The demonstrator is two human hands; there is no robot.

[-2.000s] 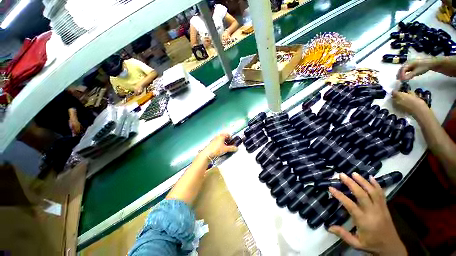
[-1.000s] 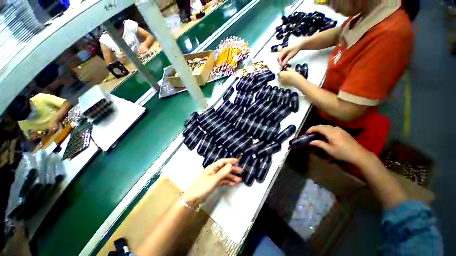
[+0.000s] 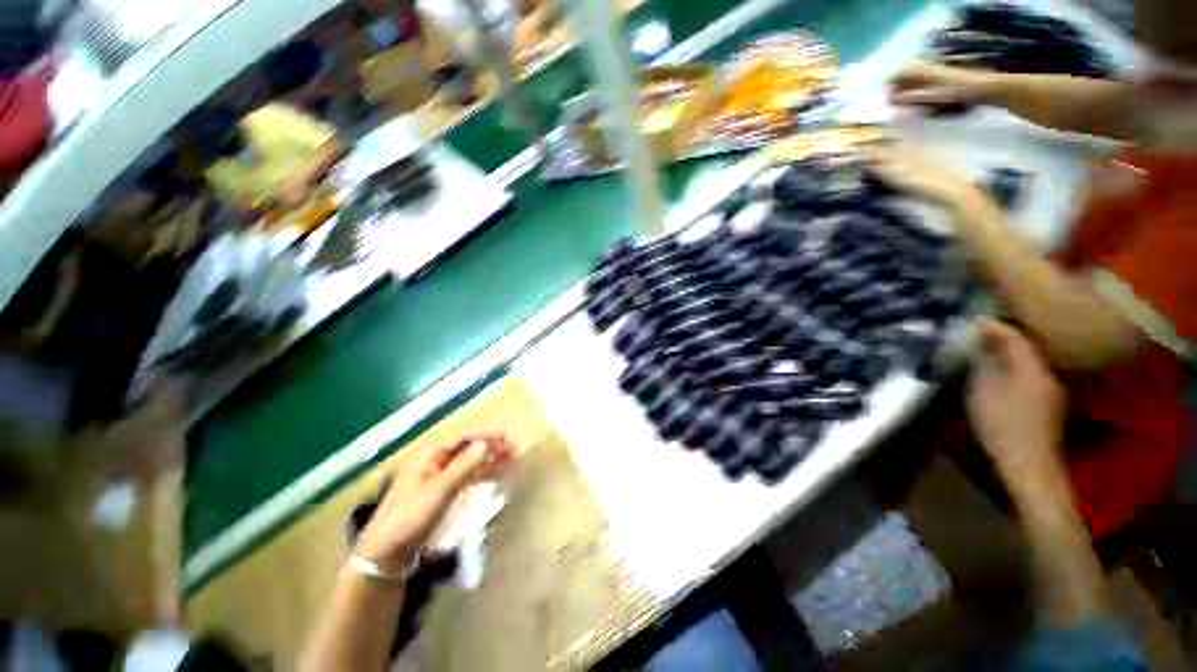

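The image is blurred. Black units point(image 3: 748, 341) lie in tight rows on the white tabletop point(image 3: 630, 473), with pale bands across them. My left hand point(image 3: 427, 505) is over the cardboard mat point(image 3: 551, 525), away from the rows, with its fingers bent together. A crumpled white scrap point(image 3: 470, 532) lies beside and under it, and a dark item shows behind the hand. Whether my left hand holds anything is unclear. My right hand point(image 3: 1017, 394) is at the right end of the rows, by the table edge; blur hides whether it holds a unit.
A green conveyor belt point(image 3: 341, 433) runs behind the mat and rows, with a pale post point(image 3: 630, 145) beside it. A parts box point(image 3: 670, 112) and orange parts stand beyond. A person in red reaches in from the right point(image 3: 1129, 236). A clear bag point(image 3: 869, 584) lies below the table.
My left hand has moved from the near end of the rows to the cardboard mat. The unit seen in my right hand a second ago is no longer distinguishable. The view has swung left.
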